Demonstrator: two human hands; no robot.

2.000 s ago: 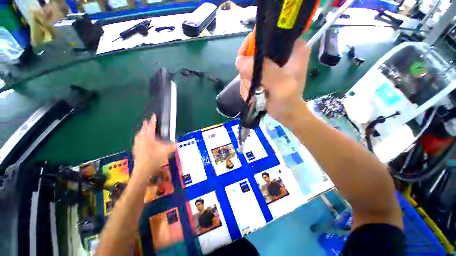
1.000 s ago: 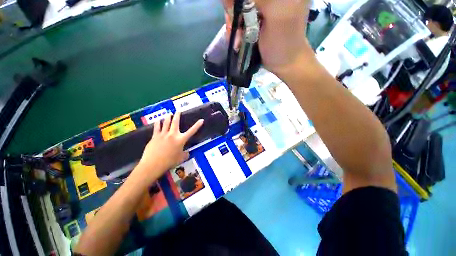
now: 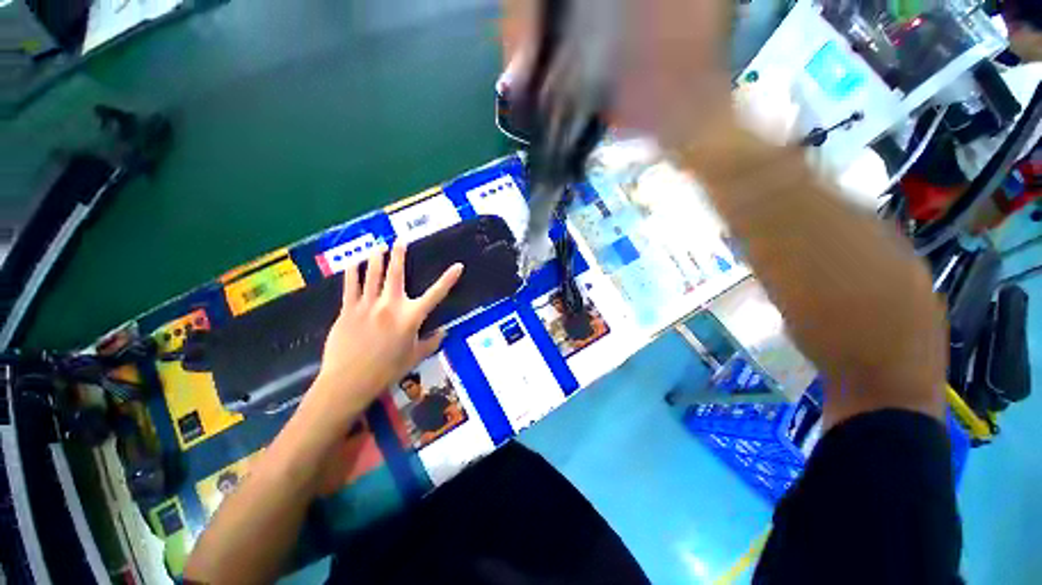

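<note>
A long black housing (image 3: 451, 269) lies flat and slightly slanted on the printed sheet (image 3: 503, 371). My left hand (image 3: 383, 320) rests spread on its middle, fingers apart, pressing it from above. My right hand (image 3: 651, 57) is blurred and cut by the top edge; it grips the electric screwdriver (image 3: 560, 126), also blurred. The driver's tip is at the right end of the housing; whether it touches is not clear. A black cord (image 3: 566, 274) lies beside that end.
The green belt (image 3: 309, 126) runs behind the bench. Black units (image 3: 63, 229) stand at the far left. A white machine (image 3: 840, 74) is at the upper right. A blue basket (image 3: 743, 434) sits at the lower right, with black units (image 3: 1006, 343) beyond it.
The housing was raised over the belt two seconds ago and now lies flat under my left hand. My right hand has brought the screwdriver to its right end.
</note>
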